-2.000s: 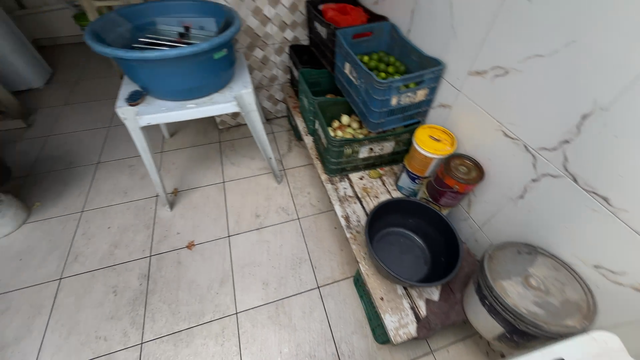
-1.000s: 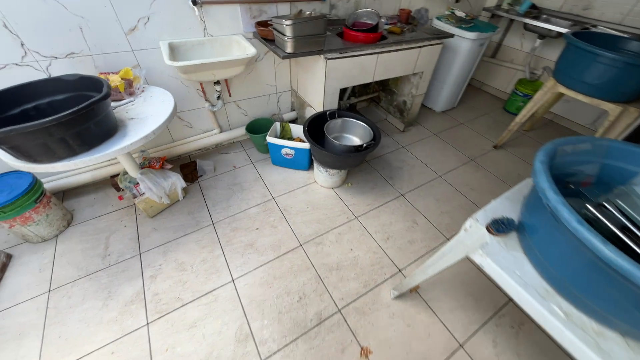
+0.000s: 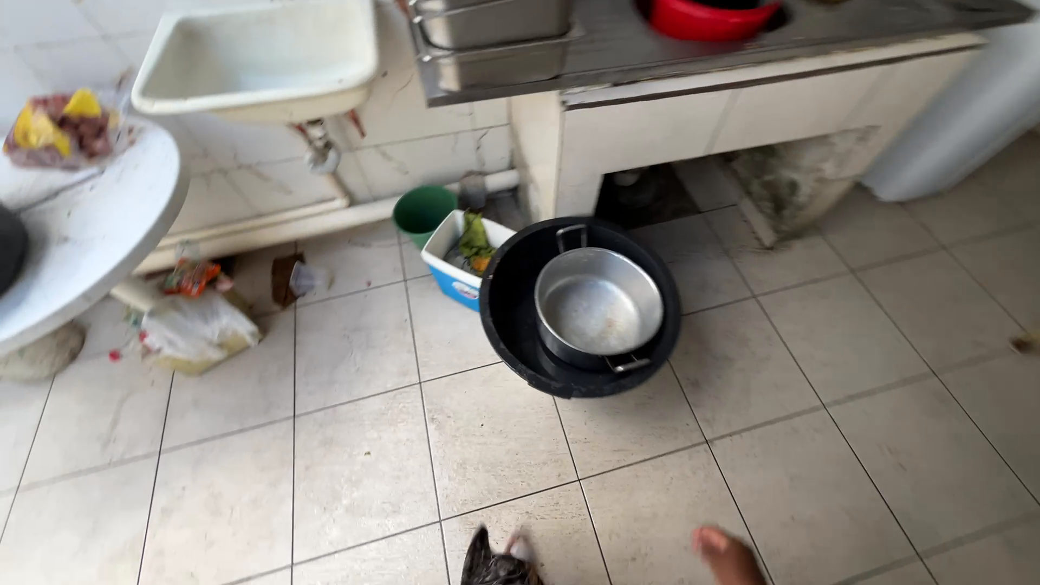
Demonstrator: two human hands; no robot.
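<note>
At the bottom edge, what looks like my right hand (image 3: 727, 556) shows only as a blurred, partly cut-off shape over the floor tiles; no object is visible in it. To its left, a dark, glossy, pointed thing (image 3: 494, 561) enters from the same edge, with a small pale tip beside it. Whether that tip belongs to my left hand cannot be told. Further ahead, an aluminium pot (image 3: 600, 301) with two handles sits inside a round black plastic basin (image 3: 512, 349). Touching or close behind the basin is a blue and white container (image 3: 451, 280) with leafy scraps inside.
A green bucket (image 3: 424, 213) stands by the wall pipe, below and right of a white sink (image 3: 252, 97). The counter (image 3: 650, 65) holds metal trays (image 3: 500, 61) and a red basin (image 3: 713, 20). At left are a round white table (image 3: 122, 195) and a plastic bag (image 3: 199, 325) on the floor.
The view has swung from the crates and blue tub toward the sink and counter, and the black basin is now closer. The dark thing and the hand-like shape have appeared at the bottom edge.
</note>
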